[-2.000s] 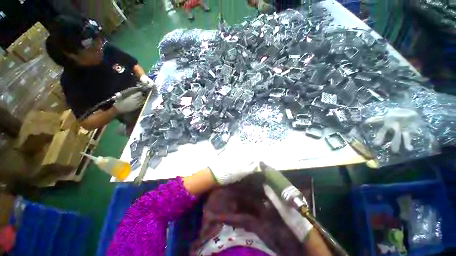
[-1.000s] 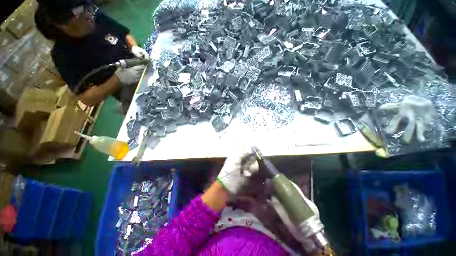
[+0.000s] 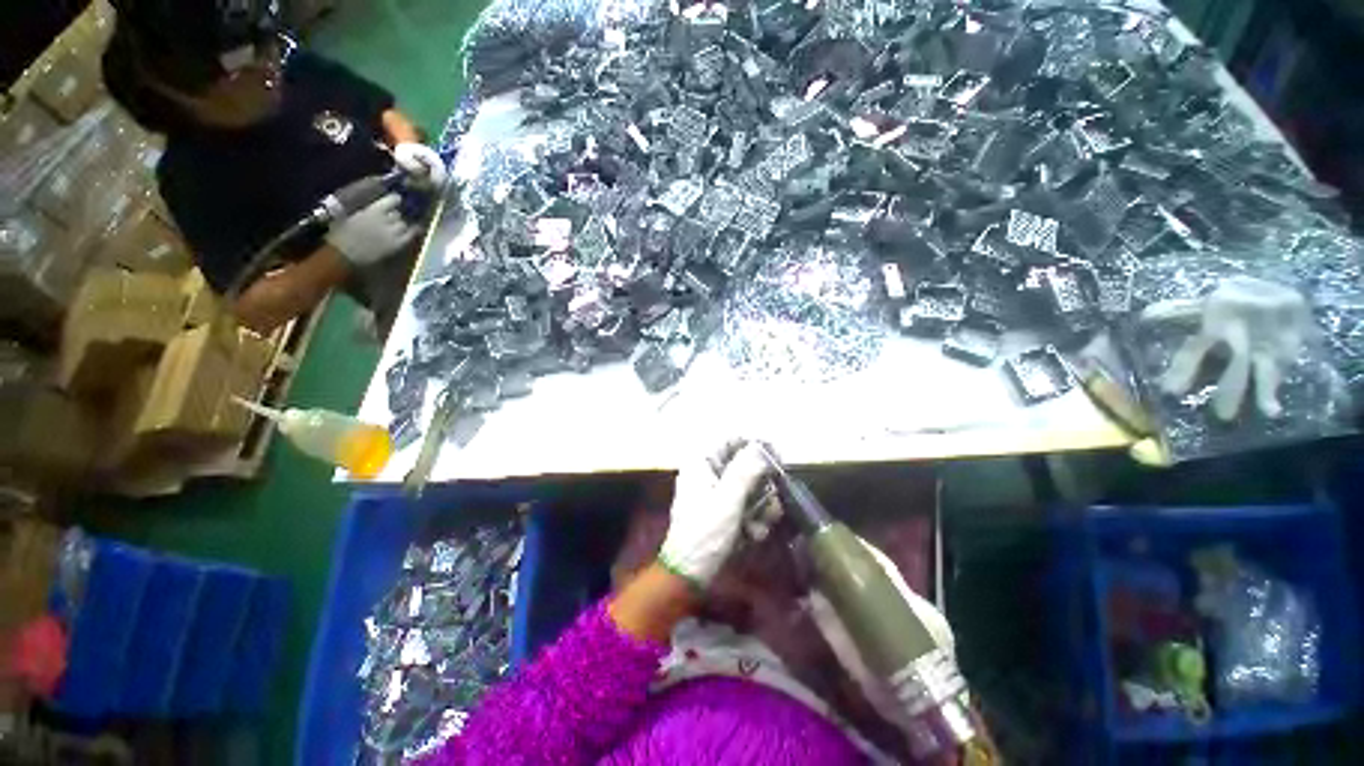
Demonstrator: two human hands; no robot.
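Observation:
My left hand (image 3: 709,521), in a white glove with a green cuff edge, holds a small grey workpiece (image 3: 760,509) just below the table's front edge. The fingers hide most of the workpiece. My right hand (image 3: 907,599), gloved in white, is closed around the olive-green air tool (image 3: 868,599) and is partly hidden behind it. The tool's dark narrow tip points up and left, at the fingers of my left hand and the workpiece. I cannot tell if the tip touches the workpiece.
A heap of grey parts (image 3: 778,180) covers much of the white table (image 3: 598,449). An oil bottle (image 3: 337,437) lies at its left corner, empty gloves (image 3: 1236,347) at right. Blue bins (image 3: 332,629) stand below. A person (image 3: 284,165) works with another air tool at left.
Since the oldest frame, my left hand has turned upward and the workpiece shows in its fingers. The view has tilted down. In the last second my hands have barely moved.

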